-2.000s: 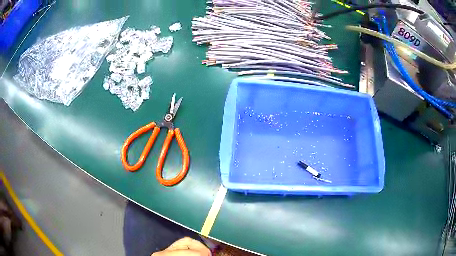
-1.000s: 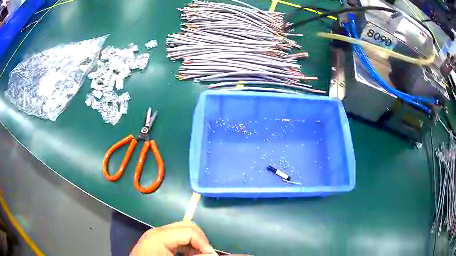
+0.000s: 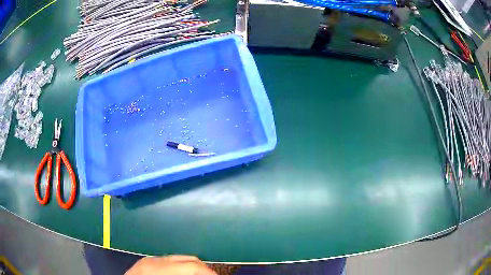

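My left hand [image 3: 171, 266] is cut off by the bottom edge; only its back shows, and its fingers and anything in them are hidden. My right hand is not in view. The blue tray [image 3: 175, 180] lies above the hand, with tiny clippings and a black-and-white piece [image 3: 183, 147] in it. Grey cut cables [image 3: 129, 32] lie in a pile behind the tray. Orange-handled scissors [image 3: 56, 166] lie left of the tray, blades away from me. Clear plugs [image 3: 32, 102] lie in a loose heap at the left.
The metal crimping machine [image 3: 285, 26] with blue tubes [image 3: 350, 8] stands behind the tray on the green mat [image 3: 334, 161]. Grey cables with clear plugs on their far ends [image 3: 457, 107] lie at the far right. A thin dark lead [image 3: 439, 129] runs beside them. The curved bench edge is in front.
The view has swung right, so tray, scissors and plugs appear further left and the right-hand cable pile shows more fully. My left hand shows less than one second ago.
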